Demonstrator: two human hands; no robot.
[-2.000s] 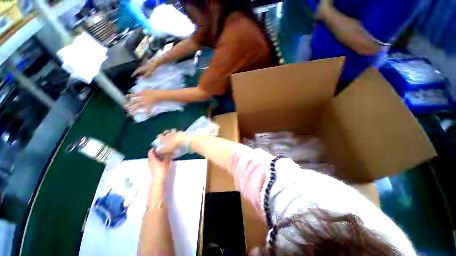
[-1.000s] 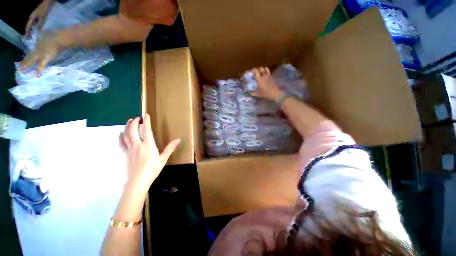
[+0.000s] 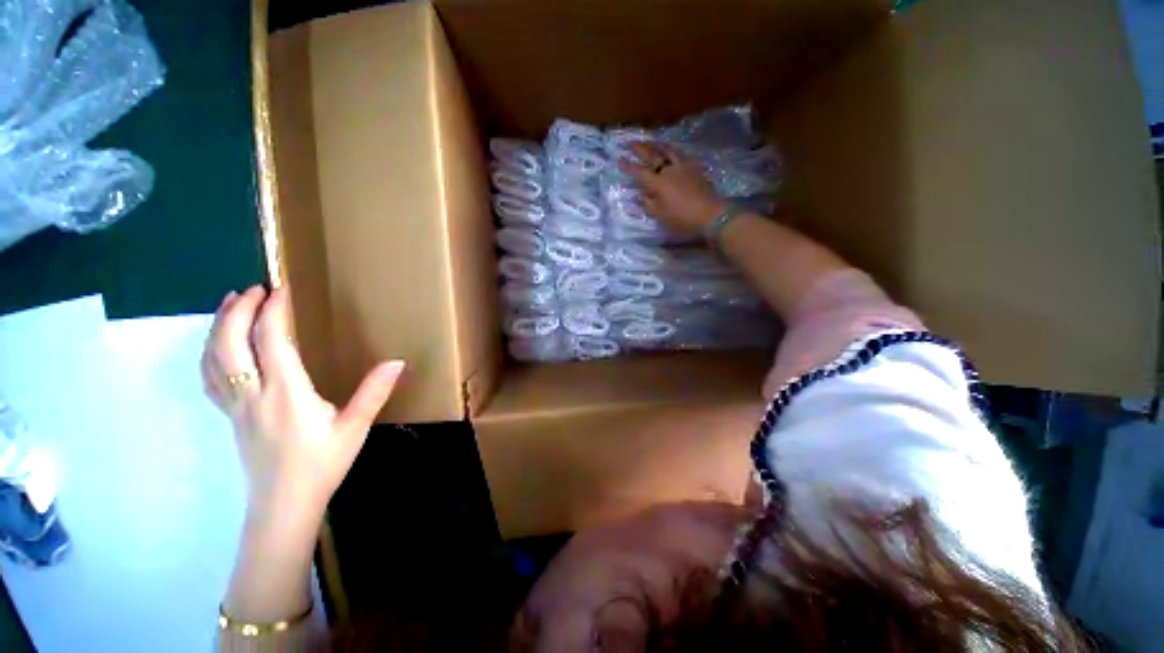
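Note:
The large brown carton (image 3: 1021, 191) stands open to the right of the bench. Bagged units (image 3: 574, 274) with white coiled items lie inside it in several rows, their clear bag ends towards the right. My right hand (image 3: 670, 189) is inside the carton, palm down on the upper part of the rows, fingers apart. Whether something is under its palm is hidden. My left hand (image 3: 287, 396) rests at the bench edge beside the carton's left flap, fingers spread, empty.
White paper sheets (image 3: 153, 447) lie on the dark green bench (image 3: 192, 242) at left. A blue cloth bundle (image 3: 28, 526) is on them at the left rim. Clear bubble-bagged pieces (image 3: 77, 128) lie at the upper left. The carton's flaps stick out around it.
The view has moved closer over the carton. My right hand went from the bench into the carton with a bagged unit and now lies on the rows. My left hand moved to the bench edge.

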